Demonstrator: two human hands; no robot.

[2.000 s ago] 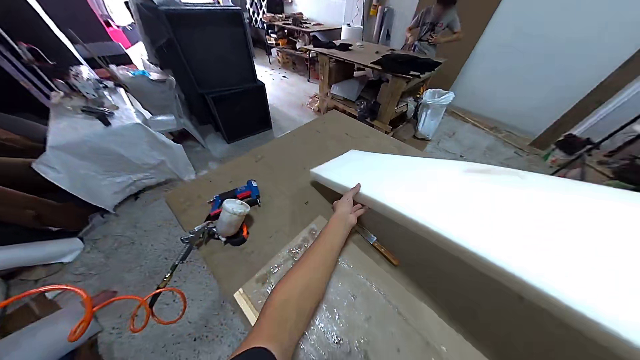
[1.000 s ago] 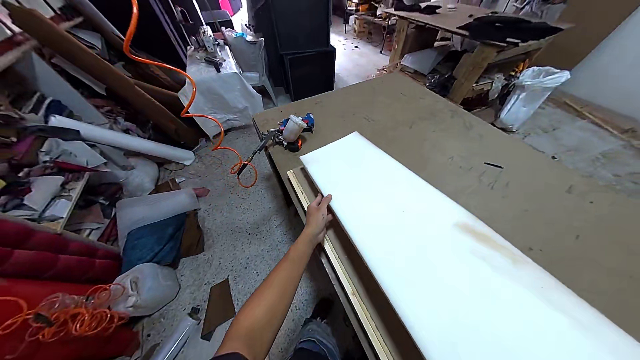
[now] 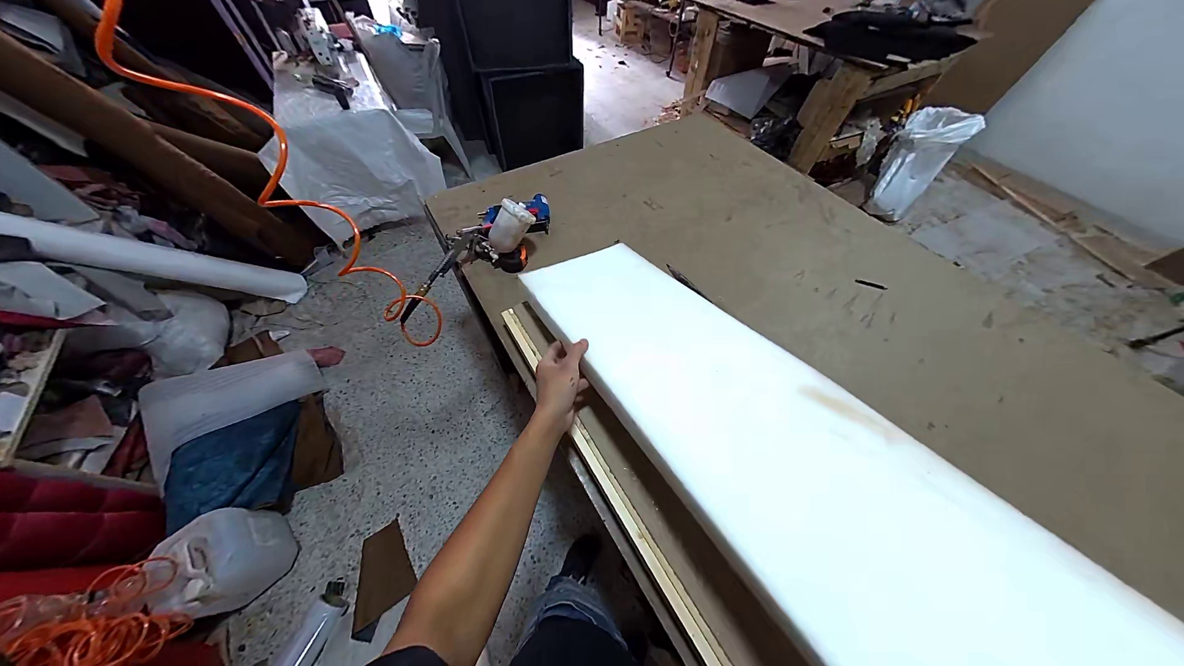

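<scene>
A long white foam slab lies over the brown worktable, running from the table's near left part to the lower right. My left hand grips the slab's left edge near its far end, thumb on the top edge and fingers around the side. Under and beside the slab is a board with a pale wooden strip along its edge. My right hand is out of view. Just beyond the slab's far end, a spray gun with a whitish cup rests at the table's edge beside a blue tool.
An orange coiled air hose hangs to the left of the table. A plastic jug, a fabric bundle and a brown scrap lie on the floor. A dark slim object is on the tabletop. Behind stands a bin with a plastic liner.
The slab has come down and left over the glue-wet board, which showed more two seconds ago. My left hand stays at its edge. The view has swung considerably.
</scene>
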